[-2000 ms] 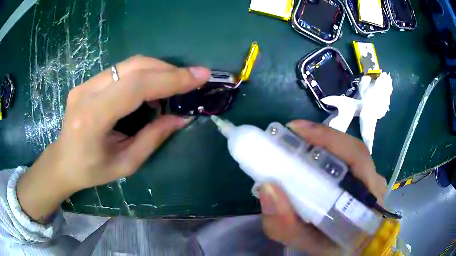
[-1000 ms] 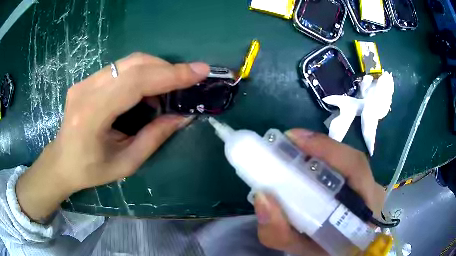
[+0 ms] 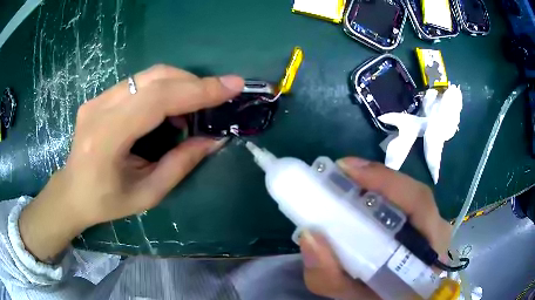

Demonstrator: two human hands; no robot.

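Observation:
My left hand [image 3: 129,135], bare with a ring, pinches a black smartwatch housing [image 3: 240,114] by its edges above the green mat. Its open inside faces me. A yellow-edged battery [image 3: 291,70] stands out beyond its upper right corner on thin wires. My right hand [image 3: 375,222] is wrapped around the fat white barrel of a glue dispenser [image 3: 317,199]. Its thin pale tip points up-left and reaches the housing's lower rim, near a small white spot; whether it touches is hard to tell. No glue bead can be made out.
More housings [image 3: 384,91] with batteries [image 3: 433,67] lie at upper right on the mat [image 3: 193,35]. A crumpled white wipe [image 3: 434,129] lies right of the dispenser. A clear tube [image 3: 487,146] curves down at right. Part of another unit [image 3: 8,108] shows at the left edge.
The dispenser tip has shifted slightly at the housing's lower rim, now closer to the white spot. The left hand and housing have barely moved.

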